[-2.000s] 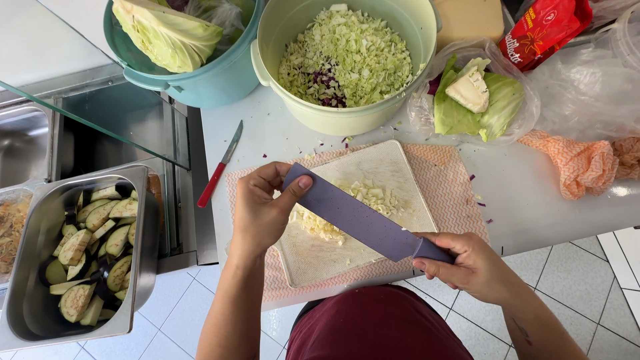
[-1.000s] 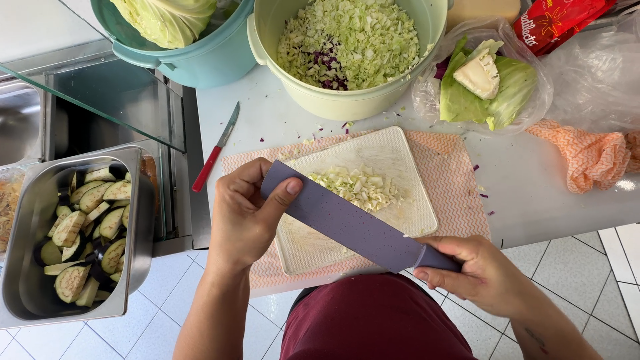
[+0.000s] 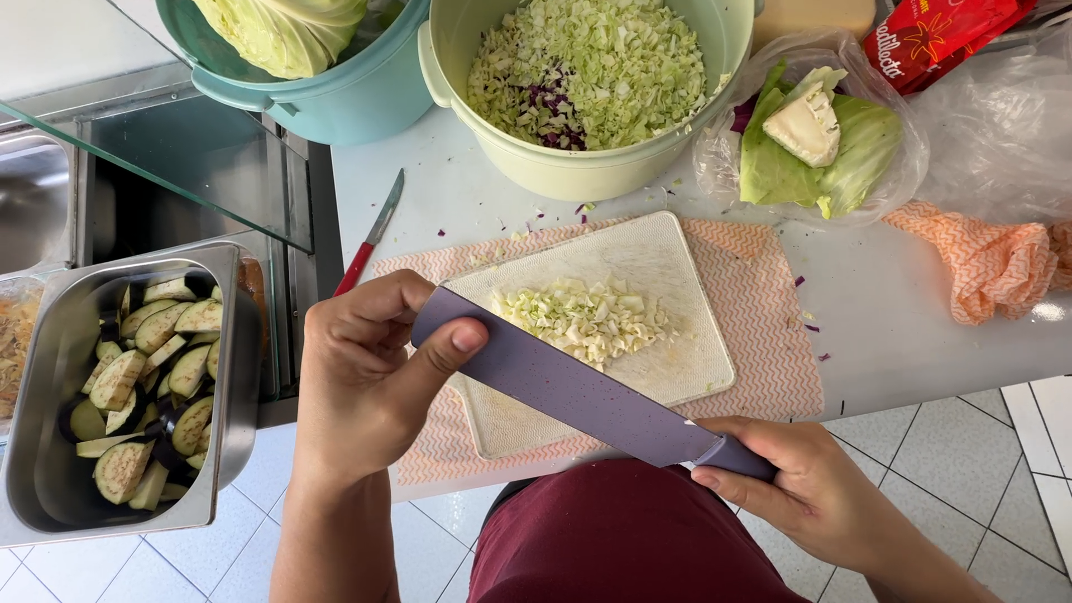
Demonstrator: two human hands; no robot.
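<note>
A purple-bladed kitchen knife (image 3: 561, 373) is held flat and slantwise above a white cutting board (image 3: 670, 276). My right hand (image 3: 796, 481) grips its handle at the lower right. The tip end of the blade lies between the thumb and fingers of my left hand (image 3: 377, 377). Chopped pale cabbage (image 3: 590, 318) sits in a heap on the board, just beyond the blade. Under the board is an orange-patterned cloth (image 3: 762, 335). Beyond it, a pale green tub (image 3: 578, 167) holds chopped green cabbage (image 3: 636, 75) with some purple cabbage (image 3: 544, 109).
A red-handled knife (image 3: 373, 230) lies left of the board. Further left are a steel pan (image 3: 230, 402) of eggplant pieces (image 3: 159, 360) and a glass edge (image 3: 159, 180). A blue tub (image 3: 360, 100), bagged cabbage leaves (image 3: 863, 155) and a crumpled orange cloth (image 3: 988, 260) surround the workspace.
Both hands still hold the purple knife at its two ends, above the board. Nothing was plainly taken up or let go.
</note>
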